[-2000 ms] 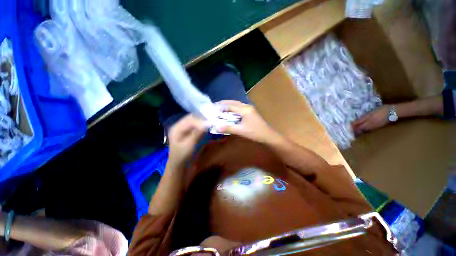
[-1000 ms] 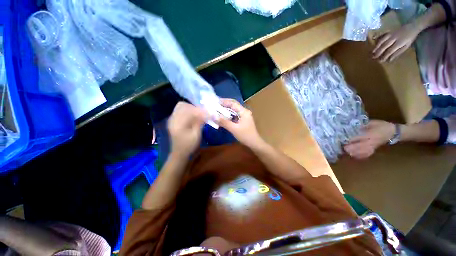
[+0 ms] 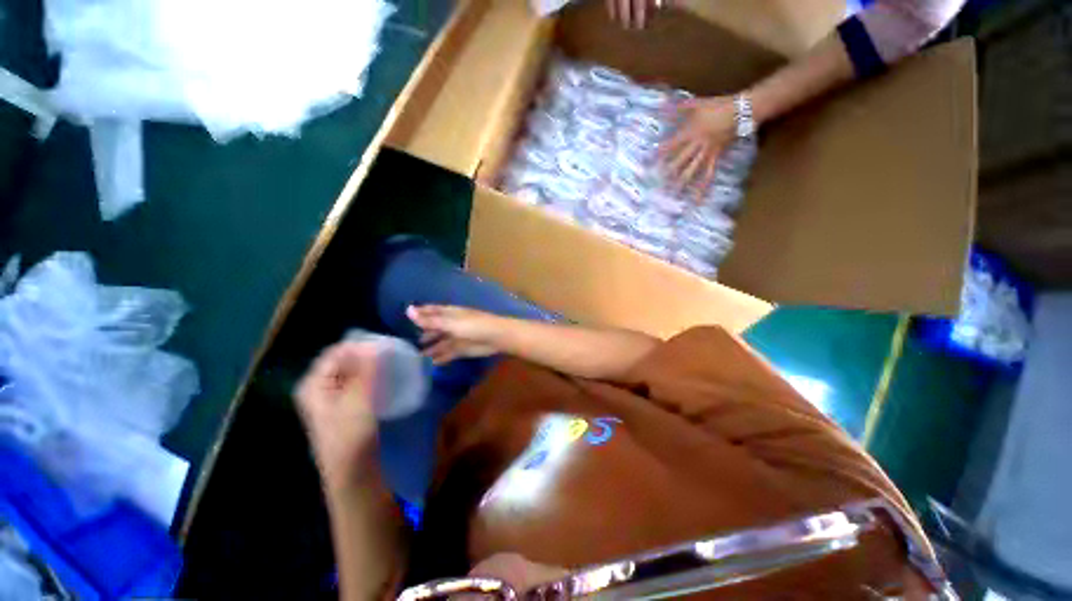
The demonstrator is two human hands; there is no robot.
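My left hand (image 3: 341, 393) is above the lap, shut on a blurred, whitish, see-through bubble bag (image 3: 400, 376). I cannot tell what is inside the bag. My right hand (image 3: 456, 332) is just right of and slightly above the bag, with its fingers apart and no held thing showing.
A carton (image 3: 864, 188) holds rows of bagged units (image 3: 588, 153); another person's hand (image 3: 699, 139) rests on them. Empty bubble bags (image 3: 235, 59) lie on the green bench (image 3: 223, 211). Filled bags (image 3: 88, 352) lie by the blue bin (image 3: 118, 546).
The view has swung toward the carton. The long strip of bubble bag no longer runs from my hands to the bench pile. My hands have moved apart, and my right hand has let go.
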